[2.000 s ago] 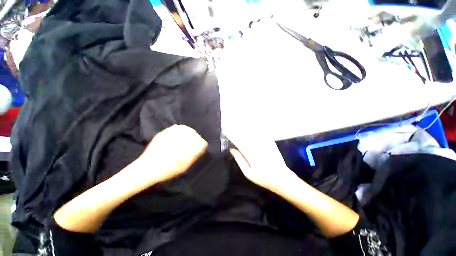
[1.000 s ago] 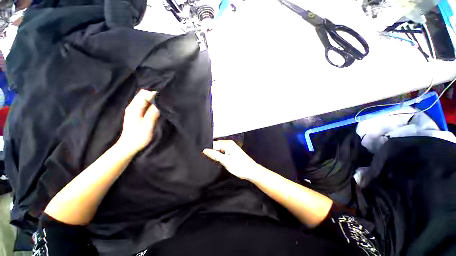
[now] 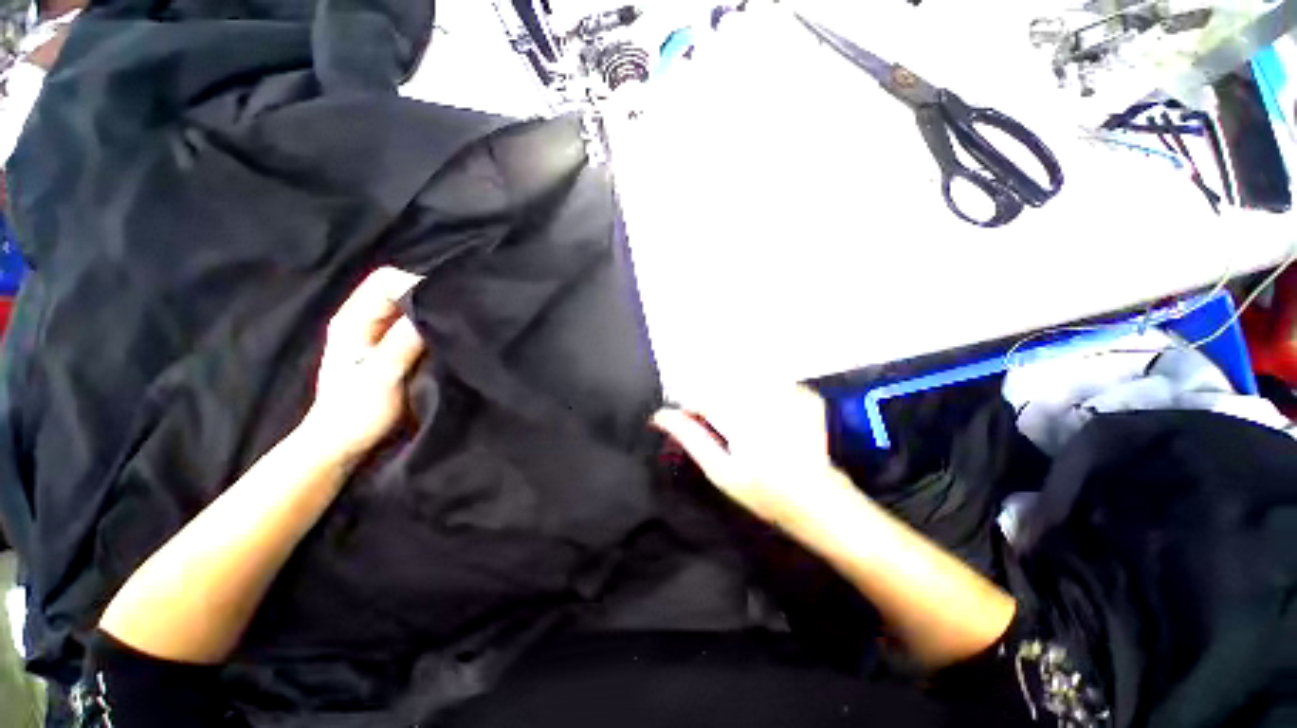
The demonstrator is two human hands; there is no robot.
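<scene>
A large black garment piece [image 3: 526,341] spreads from the needle area over the table's left part and my lap. Its straight edge [image 3: 636,292] runs from the presser foot and needle [image 3: 592,131] down to the table's front. My left hand [image 3: 373,363] grips a fold in the middle of the cloth. My right hand [image 3: 740,452] is at the cloth's edge by the table's front, its fingertips on the edge; the fingers are partly overexposed.
Black-handled shears [image 3: 967,135] lie right of the needle on the white table [image 3: 797,256]. Thin dark tools [image 3: 1166,142] lie farther right. A blue bin [image 3: 1053,359] with black and pale cloth [image 3: 1124,373] stands below the table at right.
My left hand has moved left, away from my right hand, and grips the cloth there. My right hand moved left and down, then back right along the table's front. The view has shifted slightly.
</scene>
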